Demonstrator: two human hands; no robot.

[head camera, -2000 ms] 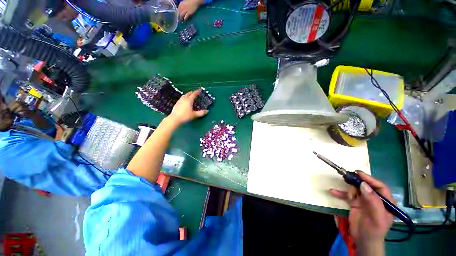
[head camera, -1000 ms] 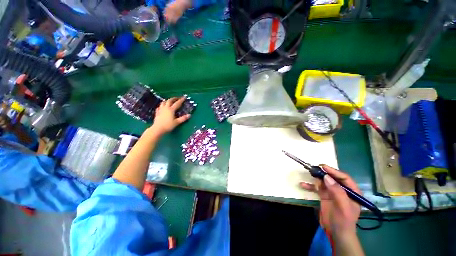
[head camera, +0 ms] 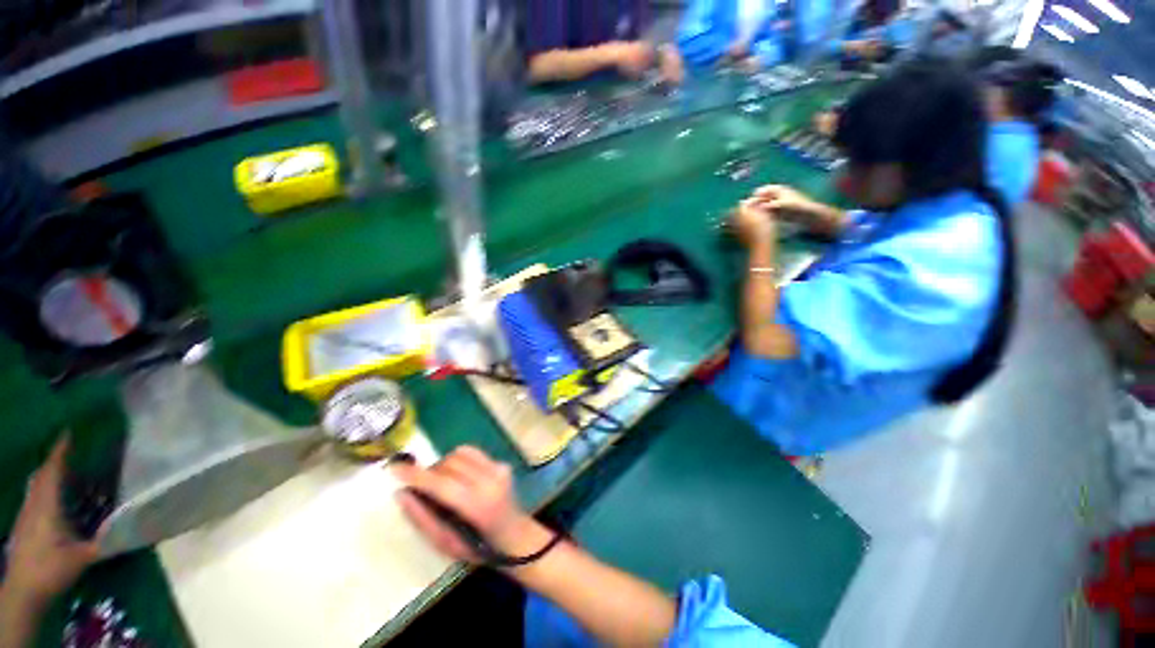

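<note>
The view is blurred. My left hand is at the left edge, partly cut off, its fingers and thumb spread beside a dark panel; whether it grips the panel is unclear. My right hand is closed on the black soldering iron above the cream board. The iron's front end is near the round pot, its tip unclear. Part of the pile of small red-pink and white components shows at the bottom left.
The fume hood and fan stand at left. A yellow tray is behind the pot. The blue soldering station is right of it. Another yellow tray is farther back. A person in a blue smock sits at right.
The view has swung right, bringing the neighbouring person into sight. My left hand has moved from the stacked panels to the panel beside the hood. The iron has moved near the pot.
</note>
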